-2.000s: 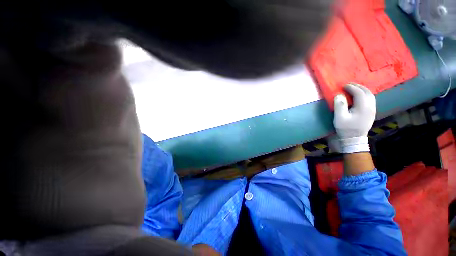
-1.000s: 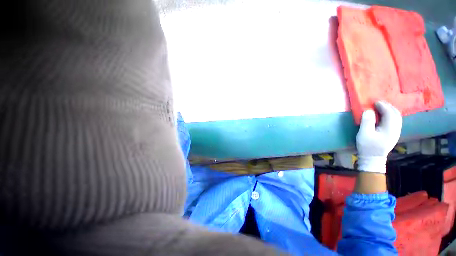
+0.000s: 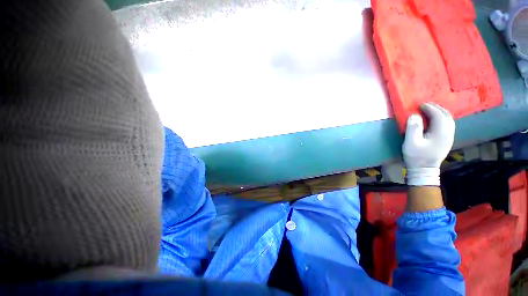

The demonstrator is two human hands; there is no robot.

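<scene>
A large red foam sheet (image 3: 405, 52) lies at the right end of the shiny plate, with a smaller red piece (image 3: 448, 40) on top. My right hand (image 3: 429, 139), in a white glove, is at the sheet's near corner, its curled fingers and thumb on the edge. My left hand (image 3: 75, 144), in a knit glove, is very close to the camera and fills the left side, blurred. Its fingers cannot be made out, and it hides the plate's left part.
The glaring plate (image 3: 260, 75) is set in a green bench (image 3: 289, 155). A white fan (image 3: 518, 29) is cut off at the upper right. Red pieces (image 3: 483, 248) and black crates (image 3: 475, 179) are below the bench at right. My blue smock (image 3: 255, 248) is beneath the bench edge.
The dark blurred shape across the top two seconds ago is gone. The view has shifted about. My right hand stays at the sheet's corner, and my left glove remains close to the camera.
</scene>
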